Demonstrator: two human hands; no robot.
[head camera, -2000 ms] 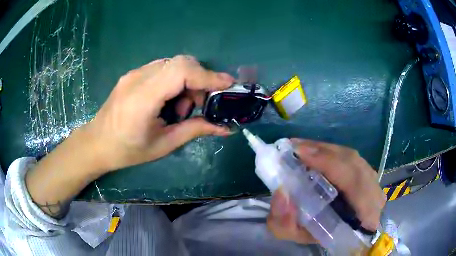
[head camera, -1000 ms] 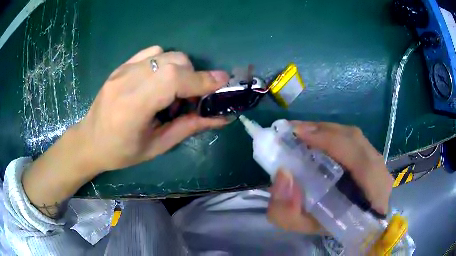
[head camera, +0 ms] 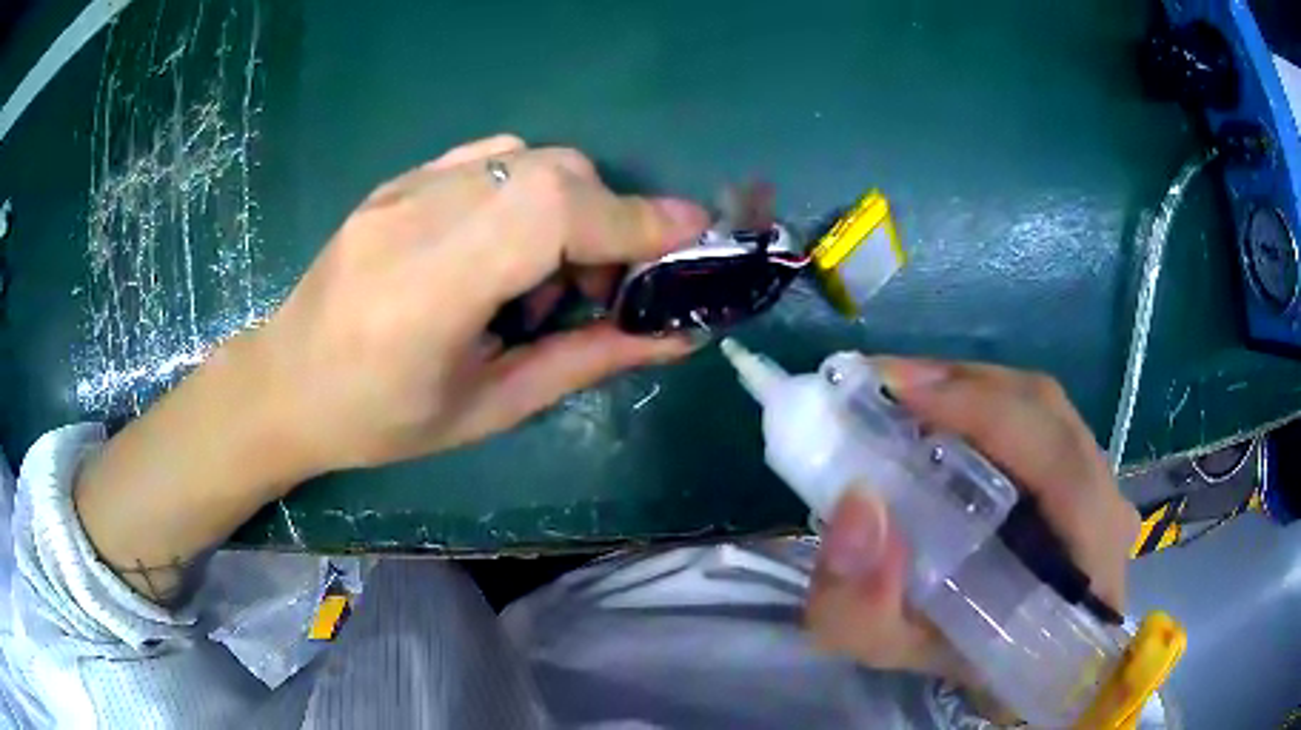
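My left hand grips a black watch housing with a shiny rim between thumb and fingers, above the green bench. A yellow-edged battery hangs at the housing's right side on thin wires. A small blurred brownish piece sticks up behind the housing. My right hand is closed around a clear-white glue syringe with a yellow rear cap. The syringe's pale needle points at the housing's lower rim. Whether its tip touches the rim cannot be told.
The scratched green bench lies beneath my hands. A blue controller box with black knobs and a gauge stands at the right edge. A clear hose runs down from it. A pale strip crosses the upper left corner.
The housing, battery and both hands have shifted slightly right. The housing is tilted more edge-on than two seconds ago. The syringe is still held with its needle close to the lower rim.
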